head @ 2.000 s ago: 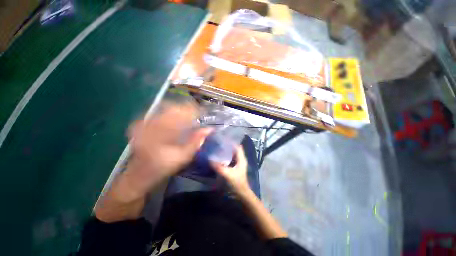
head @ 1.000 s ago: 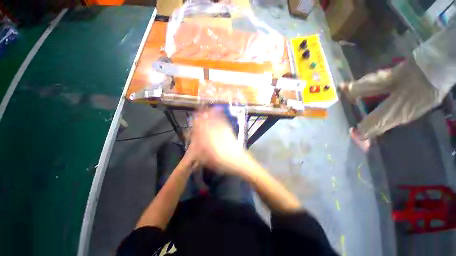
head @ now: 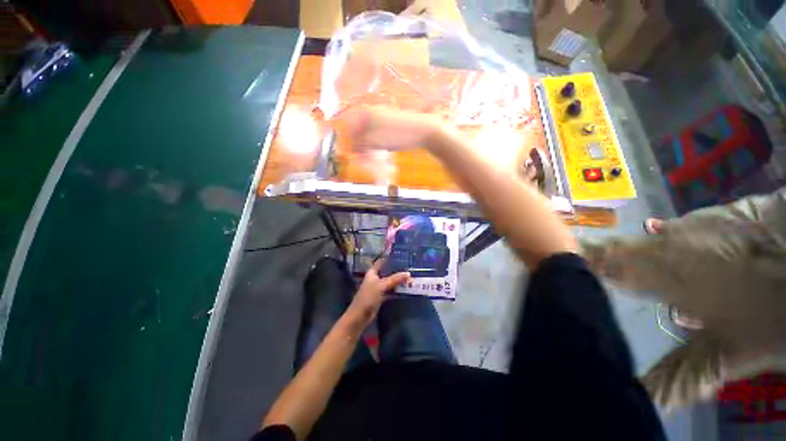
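Observation:
The product box (head: 422,256), white with a dark blue-purple picture, is at the front edge of the sealer, above the wearer's lap. My left hand (head: 377,288) holds its lower left side. Clear film shows around the box's left side. My right hand (head: 371,129) is blurred over the left part of the orange sealer top (head: 422,177); whether it grips anything is unclear. The sealing bar is not clearly visible behind the right hand and forearm. Large clear crumpled film (head: 491,96) lies at the back of the sealer top.
The yellow control box (head: 589,138) is at the sealer's right end. A green work table (head: 146,224) runs along the left, with a glossy bagged item (head: 45,69) at its far left. A person's beige-trousered leg (head: 707,267) is at right. Cartons (head: 564,30) and a red stool (head: 715,155) are beyond.
The hands have parted: my right hand has moved up over the sealer top, while my left stays on the box. The box's picture now shows. The other person has moved nearer.

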